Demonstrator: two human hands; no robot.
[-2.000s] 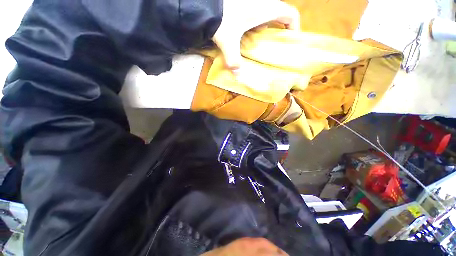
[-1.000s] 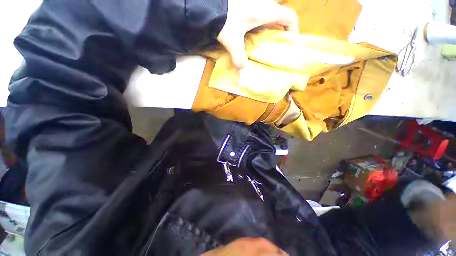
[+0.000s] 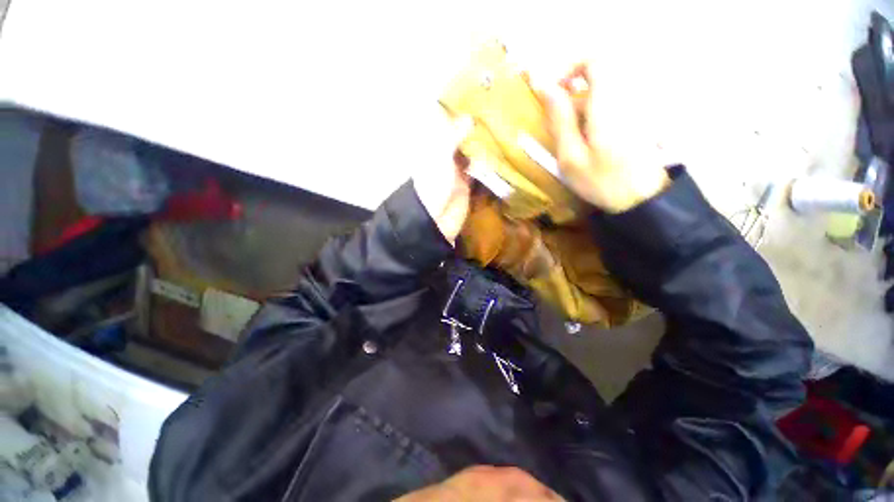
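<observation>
The mustard-yellow garment (image 3: pixel 510 108) is bunched in front of me at the table's edge. My left hand (image 3: pixel 446 191) grips its left side beside a narrow white strip (image 3: pixel 490 180). A second small white piece (image 3: pixel 538 155) shows on the cloth near my right hand. My right hand (image 3: pixel 598 157) is against the garment's right side, thumb and forefinger curled together above it; glare hides whether they hold a needle. A round button (image 3: pixel 485 82) shows near the top of the cloth, and a round fastener (image 3: pixel 573 327) at its bottom edge. No thread can be made out.
The white table (image 3: pixel 255 78) spans the top. Scissors (image 3: pixel 755 216) and a white thread spool (image 3: pixel 828 195) lie to the right, beside a small green item (image 3: pixel 843 227). A dark object (image 3: pixel 875 88) is at the far right. Red items (image 3: pixel 823 426) and clutter are below the table.
My right hand has come up from the lower right to the garment. My left hand has shifted to the garment's left side. The cloth is more bunched and upright, and the view has turned left.
</observation>
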